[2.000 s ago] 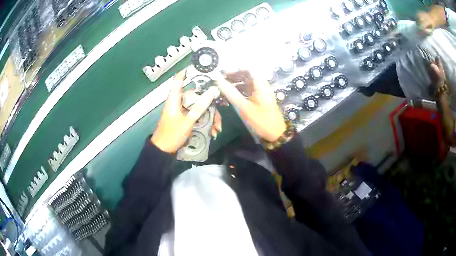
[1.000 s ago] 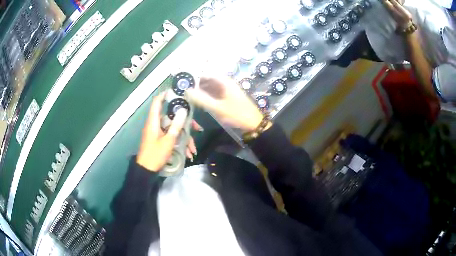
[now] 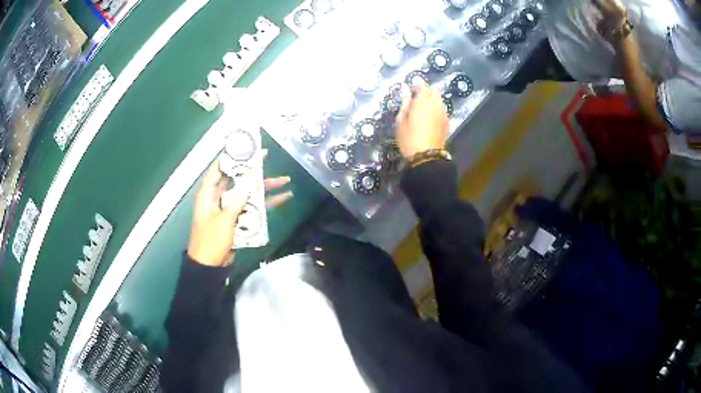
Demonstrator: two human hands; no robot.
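Observation:
My left hand (image 3: 214, 219) holds a pale four-place carrier plate (image 3: 257, 230) upright at the near side of the rail. Its top seat shows a pale disc or ring; no black ring shows on it, and my fingers hide part of the middle. My right hand (image 3: 424, 127) reaches over the clear blister tray (image 3: 369, 210), fingertips bent down at a round component. Whether they grip it cannot be told. Black rings with silver centres, such as one round component (image 3: 342, 156), sit in the tray's pockets.
A notched bar (image 3: 237, 63) lies on the green conveyor (image 3: 165, 96), with more pale bars further left. Dark ribbed stacked trays (image 3: 115, 357) are at lower left. Another person's arm (image 3: 634, 69) is at upper right above a red bin (image 3: 619, 138). Pale rails edge the conveyor.
My right hand has moved from beside the plate out over the blister tray. The black rings seen at the plate's top no longer show there. The view has shifted.

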